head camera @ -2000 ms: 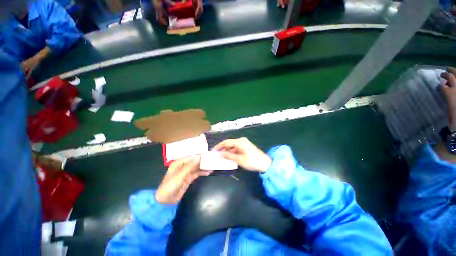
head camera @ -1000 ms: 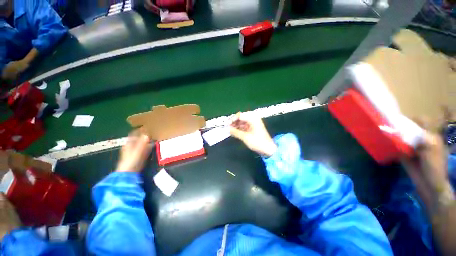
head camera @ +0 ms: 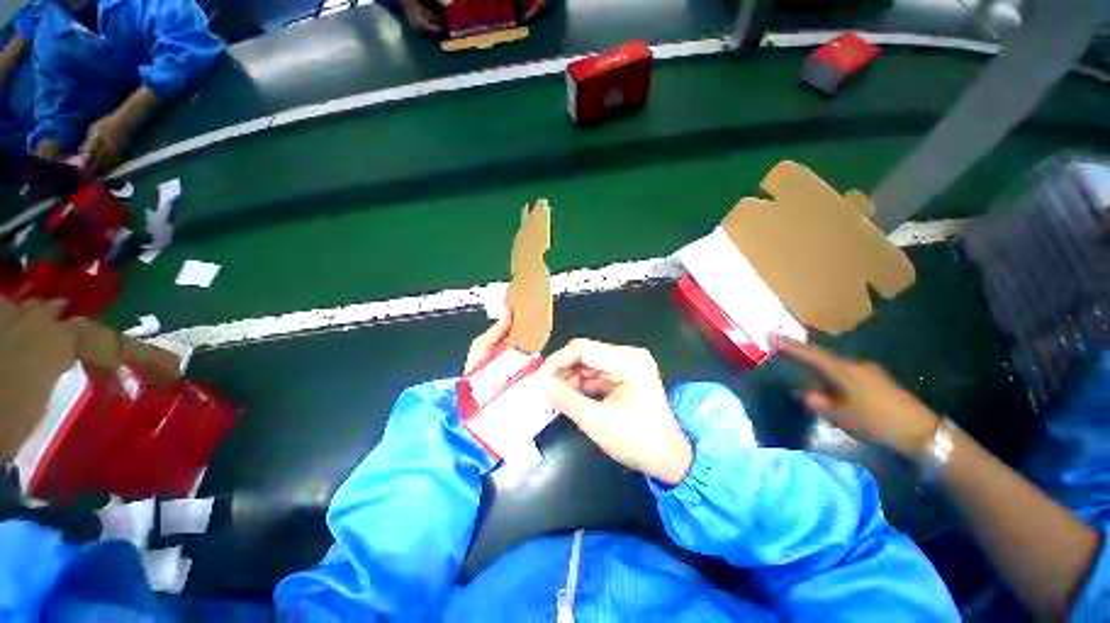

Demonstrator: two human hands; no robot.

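An open red gift box (head camera: 482, 375) with a raised brown lid (head camera: 530, 278) is tilted up in my left hand (head camera: 489, 341), which is mostly hidden behind it. My right hand (head camera: 618, 402) is at the box's right side, its fingers pinched at a white paper slip (head camera: 517, 411) that lies over the box front. Another white slip (head camera: 521, 465) shows just below, on the bench. The box's contents are partly hidden by the slip and fingers.
Another person's hand (head camera: 870, 396) touches a second open box (head camera: 730, 319) at right. Red boxes (head camera: 146, 432) stand at left, near loose white slips (head camera: 186, 516). Closed boxes (head camera: 611, 83) sit on the belt (head camera: 402, 207). A grey post (head camera: 980, 116) rises at right.
My left hand has taken hold of the box and turned it upward. My right hand has come to its front. The neighbour's open box has come down near the belt edge. Another closed box shows on the belt.
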